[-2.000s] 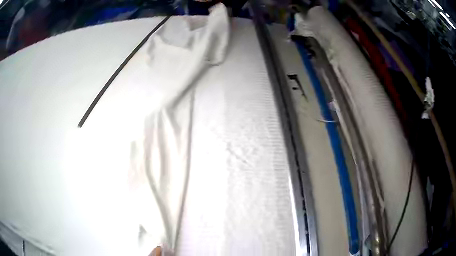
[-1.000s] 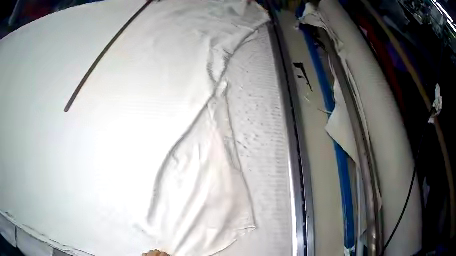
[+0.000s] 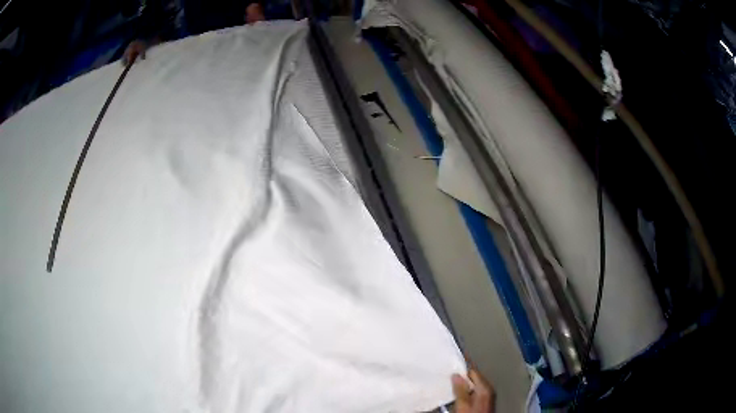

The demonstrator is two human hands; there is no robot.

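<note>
Off-white fabric ply [image 3: 323,298] covers the table in the head view. Its loose end lies at a slant, with a long fold running from the far edge toward me. My right hand [image 3: 474,390] is at the bottom right, cut off by the frame edge, with thumb and fingers closed on the ply's corner. The corner reaches over the dark metal rail [image 3: 375,165]. My left hand is not in view. Another person's hand [image 3: 135,53] is at the top of the thin dark stick [image 3: 81,165]. A second hand [image 3: 254,12] shows at the far edge.
To the right lie a blue bar [image 3: 492,270], a metal tube [image 3: 524,230] with a loose fabric flap [image 3: 464,185], and the thick cream fabric roll [image 3: 557,181]. A black cord with a white knot [image 3: 610,85] hangs beyond. A tan pole [image 3: 658,165] stands behind.
The ply's near corner has moved right, over the rail, with my right hand on it. The view has shifted; the rail and roll appear further left. The other person's hands now show at the far edge.
</note>
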